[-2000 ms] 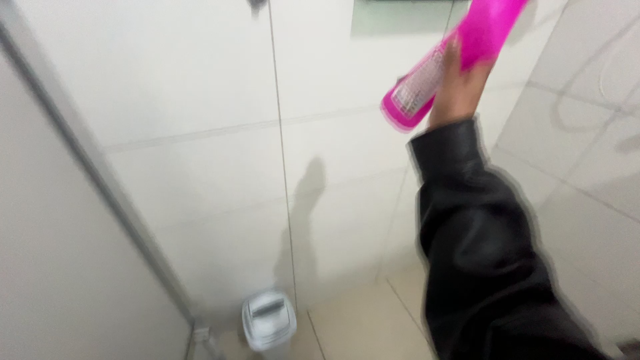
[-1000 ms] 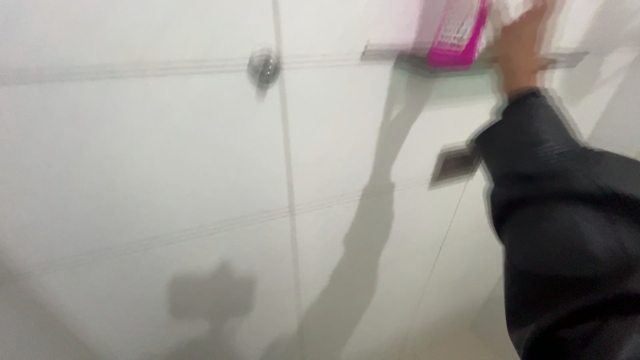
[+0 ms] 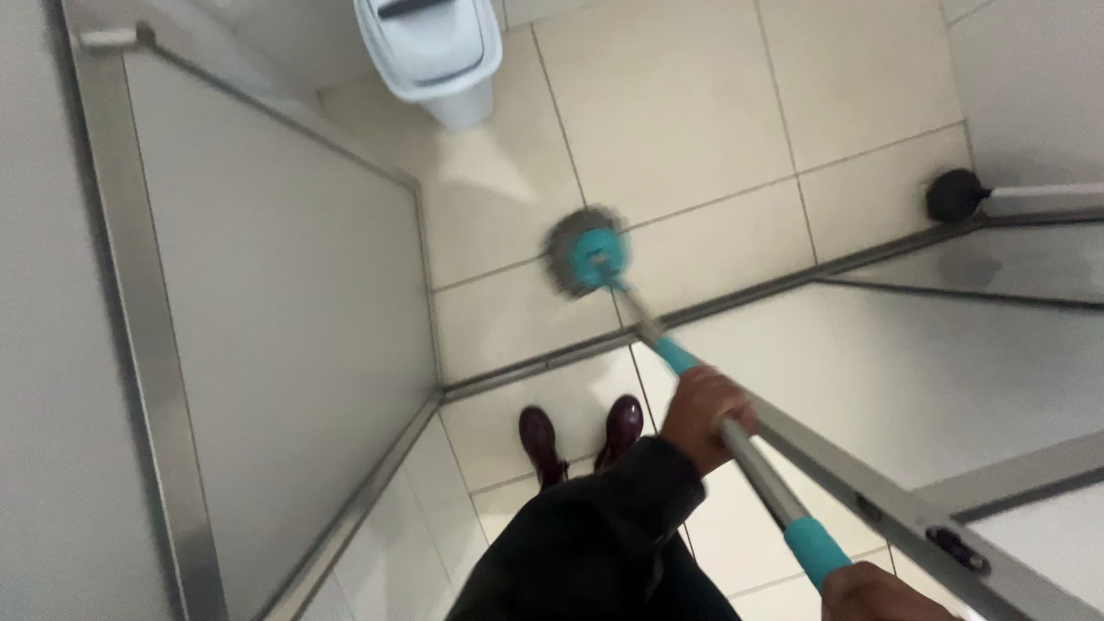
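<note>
A spin mop with a turquoise disc head (image 3: 598, 257) and grey strands stands on the beige floor tiles. Its metal pole (image 3: 763, 474) with turquoise sleeves slants down to the right. My left hand (image 3: 707, 418) is closed around the pole just behind the lower turquoise sleeve. At the bottom right edge, my right hand (image 3: 884, 593) grips the upper turquoise sleeve and is partly cut off by the frame. The mop head lies beyond a metal floor track (image 3: 733, 302); my dark red shoes (image 3: 539, 435) are on the near side of it.
A white lidded bin (image 3: 440, 52) stands at the top left. Grey framed panels rise at the left (image 3: 285, 259) and right (image 3: 957, 379). The metal edge of a panel (image 3: 871, 500) runs close beside the pole. Near the right wall is a round black object (image 3: 955, 196) on a white stick.
A pink bottle was in a raised hand, then by a wall shelf; it is out of view. Both my hands now hold a mop. The view has swung down to the floor.
</note>
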